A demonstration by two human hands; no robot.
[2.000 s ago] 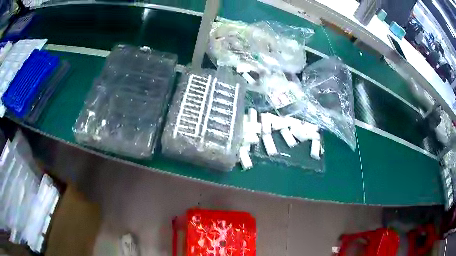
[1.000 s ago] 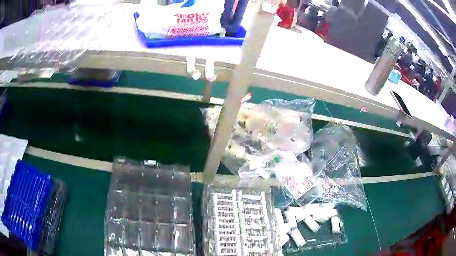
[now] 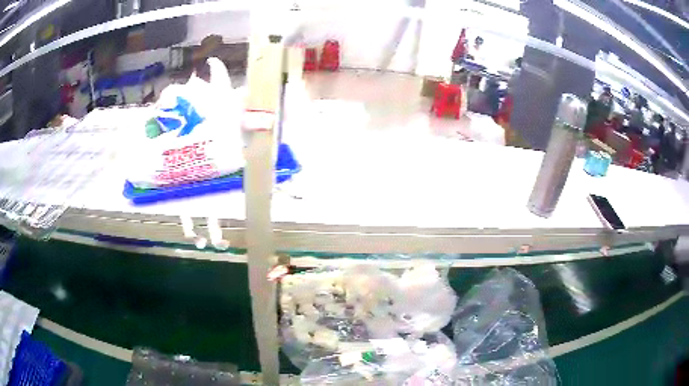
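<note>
No hand is in view. Nearest in front, a large clear plastic bag point(image 3: 355, 301) holding off-white parts lies on the bench by the conveyor. Beside it on the right lies a crinkled clear plastic bag point(image 3: 502, 324), which looks empty. At the bottom edge, left of the post, the top of a clear blister tray point(image 3: 177, 369) shows, mostly cut off. Small white pieces show at the lower end of the filled bag, blurred.
A post point(image 3: 259, 226) stands before the white shelf point(image 3: 408, 181). On the shelf are a carrier bag point(image 3: 189, 162) on a blue tray point(image 3: 147, 192), a steel flask point(image 3: 557, 154), a turquoise roll point(image 3: 597, 163) and a smartphone point(image 3: 606, 212). Blue trays point(image 3: 38, 363) are stacked lower left. Several people are far right.
The view has tilted up from the bench to the shelf and hall. The white block parts, the filled tray and the red stool have left the picture. No hand shows in any frame.
</note>
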